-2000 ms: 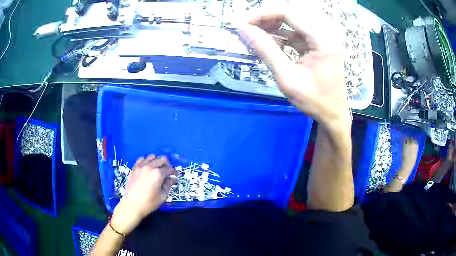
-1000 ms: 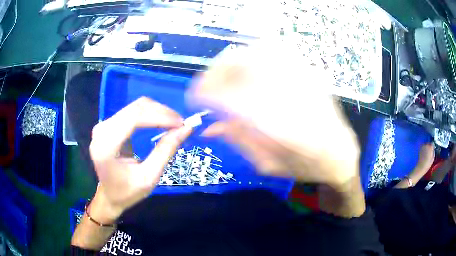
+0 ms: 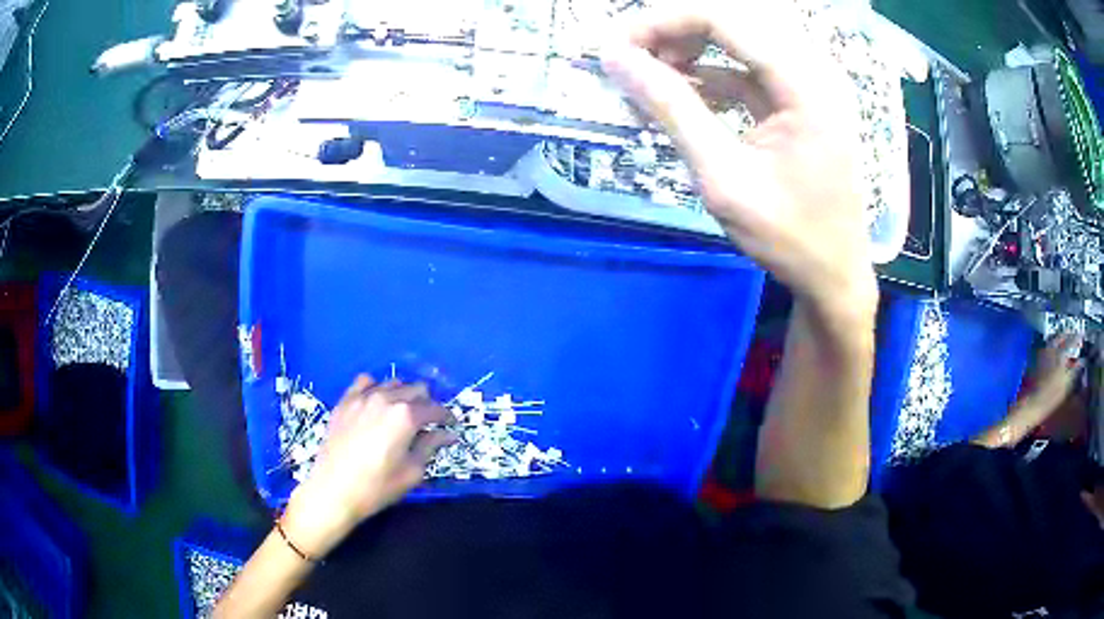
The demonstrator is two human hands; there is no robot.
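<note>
My left hand (image 3: 378, 438) is low in the large blue bin (image 3: 509, 290), fingers down on the pile of small white stemmed parts (image 3: 490, 433). Whether its fingers grip a part cannot be made out. My right hand (image 3: 775, 169) is raised over the bench at the right end of the assembly fixture (image 3: 484, 73), thumb and index finger curved towards each other. The light there is overexposed, and no part shows clearly at the fingertips. The pale parts tray (image 3: 890, 181) lies partly behind my right hand.
Tubing and a cable (image 3: 230, 115) lie at the fixture's left. Side bins with pale parts stand at left (image 3: 95, 333) and right (image 3: 926, 381). A co-worker's arm (image 3: 1029, 405) reaches in at right. A round metal bowl feeder (image 3: 1029, 115) stands at the far right.
One second ago both hands met above the blue bin, the left holding a stemmed part. Now my left hand is down at the pile and my right hand is up over the bench.
</note>
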